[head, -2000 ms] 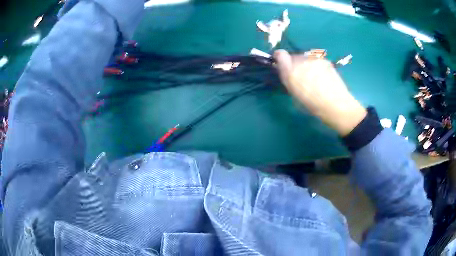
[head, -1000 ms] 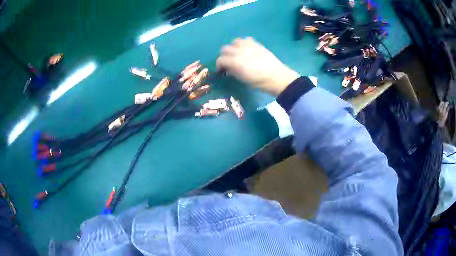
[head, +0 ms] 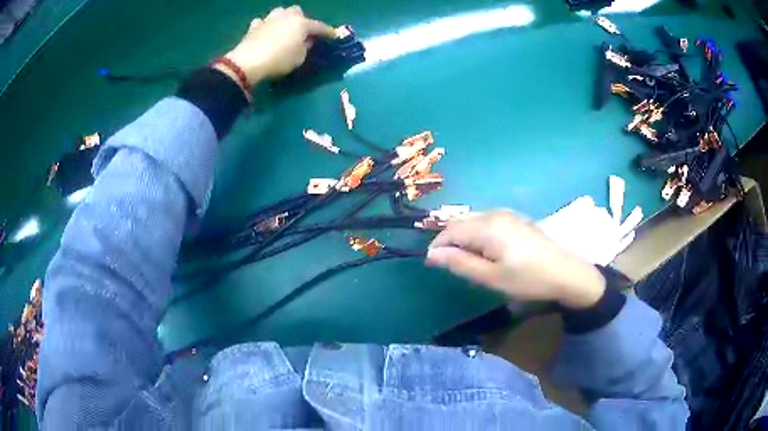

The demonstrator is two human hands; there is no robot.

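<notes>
Several black cable leads (head: 295, 229) lie on the green tabletop, copper terminals (head: 418, 160) at their right; my left sleeve covers their left part. My right hand (head: 514, 257) pinches the end of the lowest lead (head: 316, 282) between thumb and fingers; its tip is hidden in them. My left hand (head: 278, 46) reaches to the far side and touches a small black bundle (head: 341, 55) with a copper tip. Its index finger lies over the bundle; its thumb and grip are hidden.
A mixed pile (head: 674, 109) lies at the right. A white glove (head: 589, 227) is beside my right wrist. A cardboard box (head: 665, 252) with a black plastic liner (head: 703, 295) stands below the right edge. Another small bundle (head: 77, 164) is at left; copper-ended leads (head: 29, 345) are lower left.
My left hand has come into view at the far side, on the small black bundle. My right hand has moved down and toward me, to the lowest lead's end. The camera view has turned.
</notes>
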